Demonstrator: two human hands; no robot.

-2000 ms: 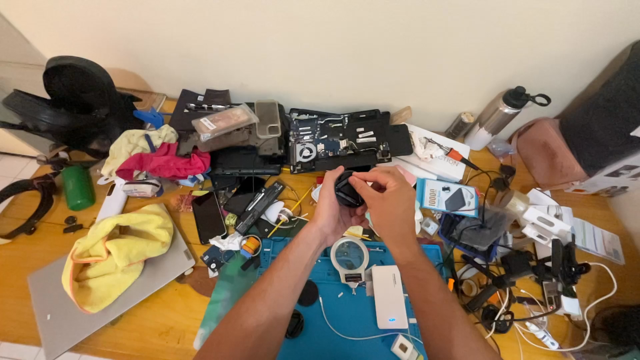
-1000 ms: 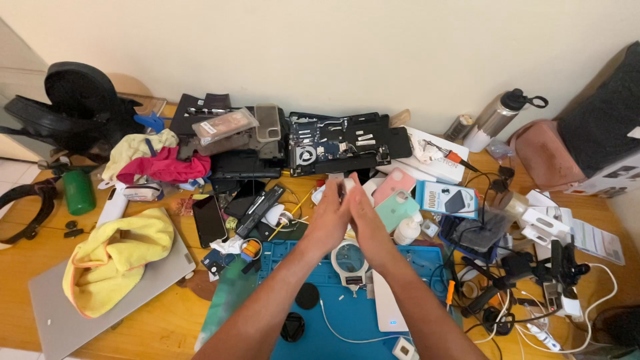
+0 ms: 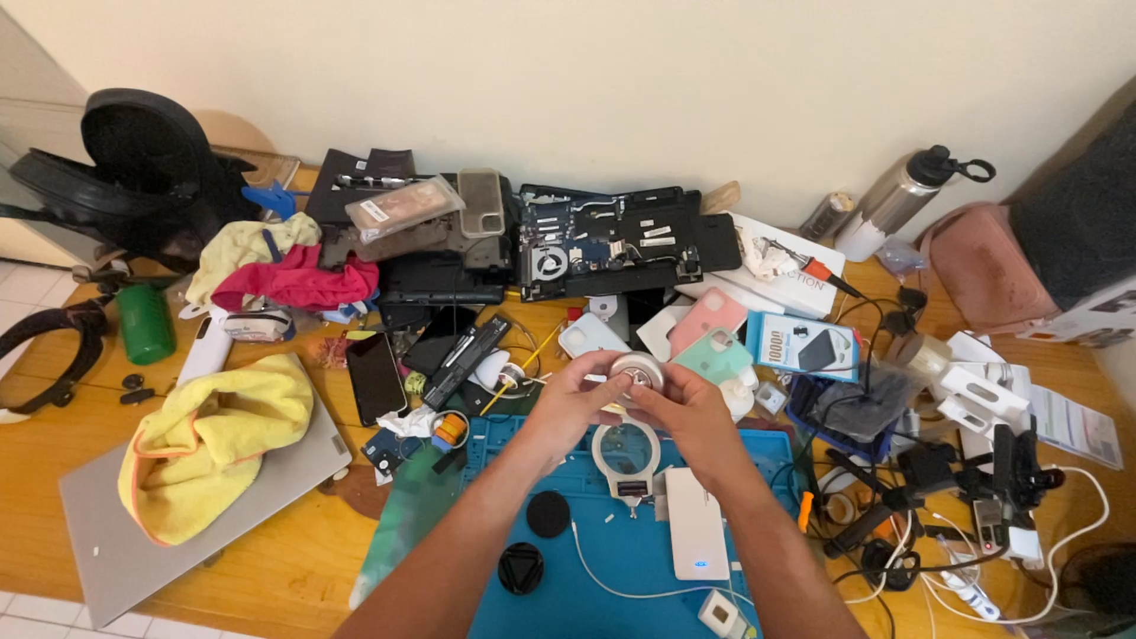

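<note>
Between my two hands is a small round silver metal object point(image 3: 637, 371), held above the top edge of a blue silicone work mat point(image 3: 612, 550). My left hand point(image 3: 577, 404) grips its left side, with the thumb on its face. From the right, my right hand point(image 3: 692, 413) grips it with thumb and fingers. Just below the hands lies a round magnifier with a pale frame point(image 3: 627, 453). A white power bank point(image 3: 697, 524) rests beside my right wrist. Two round black discs, one plain point(image 3: 548, 514) and one with a triangular pattern point(image 3: 520, 568), lie left of a white cable.
An opened laptop chassis point(image 3: 612, 240) lies by the wall, with phone cases point(image 3: 714, 355) in front. At left, a yellow cloth point(image 3: 213, 444) covers part of a closed laptop point(image 3: 293, 479). Cables and a black stand point(image 3: 887, 506) crowd the right; a steel bottle point(image 3: 892, 204) stands behind.
Two seconds ago both hands held a dark object; now they hold a silver one. A disc with a triangular pattern has come into view on the mat.
</note>
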